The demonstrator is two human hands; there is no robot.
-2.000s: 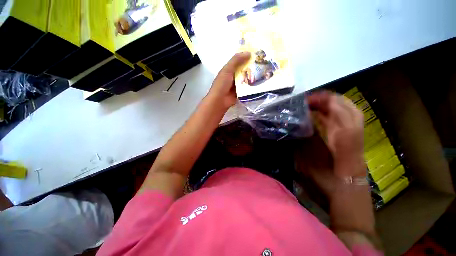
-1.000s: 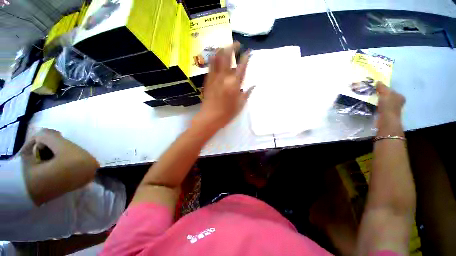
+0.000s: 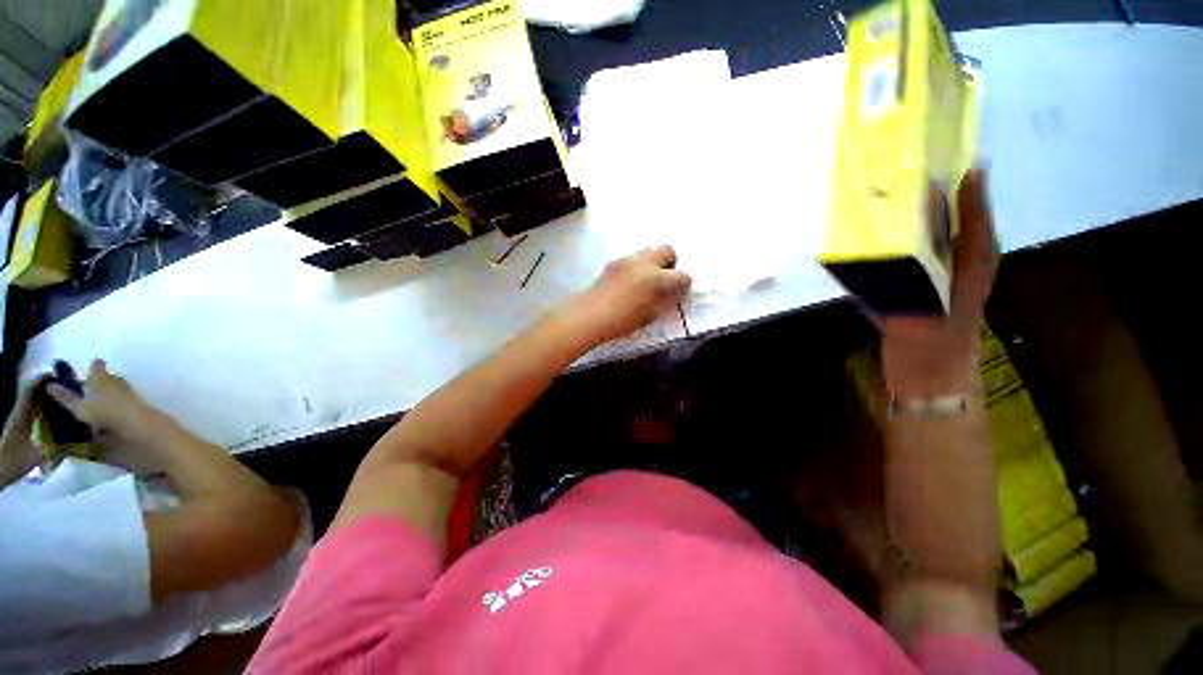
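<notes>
My right hand (image 3: 974, 251) holds a yellow retail box (image 3: 887, 145) with a black bottom, tilted on end above the bench at the right; no film around it can be made out. My left hand (image 3: 641, 290) lies at the near edge of the glared-out white stack of bags (image 3: 719, 172), fingers curled; whether it pinches a bag cannot be told. Unbagged boxes (image 3: 491, 99) stand in a tall yellow-and-black stack at the left.
Below the bench at right, a brown carton (image 3: 1121, 409) holds rows of yellow boxes (image 3: 1036, 488). Thin black strips (image 3: 532, 270) lie on the white bench (image 3: 383, 330). Crumpled clear plastic (image 3: 119, 198) lies far left. Another person's hands (image 3: 92, 402) hold a dark object at left.
My left hand has moved from the box stack down to the bags' near edge. The bagged box lying at right no longer shows there; my right hand now holds a box upright.
</notes>
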